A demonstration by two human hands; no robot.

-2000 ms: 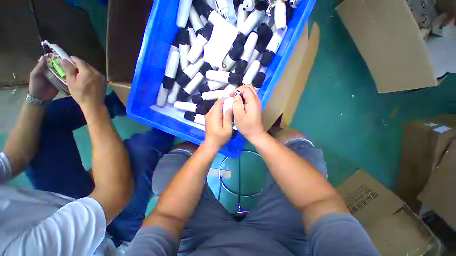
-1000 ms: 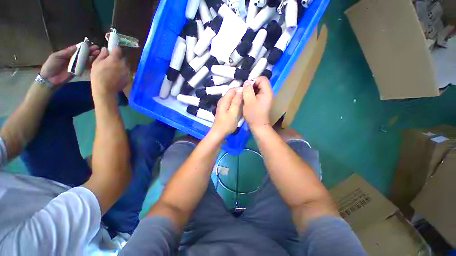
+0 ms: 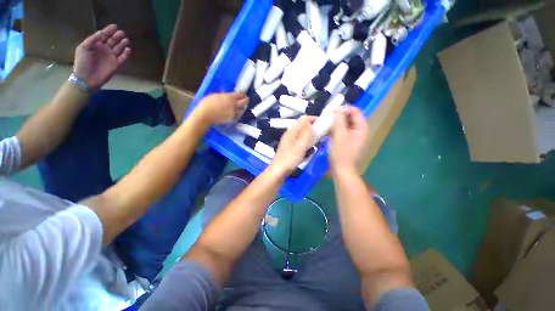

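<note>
A white rounded handheld device is held over the near right part of the blue tote. My left hand grips its lower end. My right hand is at its upper right end, with fingertips bent close together; whether they grip the device is too blurred to tell. Many white devices with black ends lie in the tote, with a flat white paper slip on them. Opened shells with greenish parts lie at the tote's far right corner.
A seated person at the left reaches one hand into the tote's left side; the other hand is raised and open. An open carton with loose pieces stands at the right. More cartons lie at the lower right.
The white device now shows between my hands, which are slightly farther apart. The view has shifted, so the tote sits farther right. The neighbour's hands no longer show the opened pieces; one has moved into the tote.
</note>
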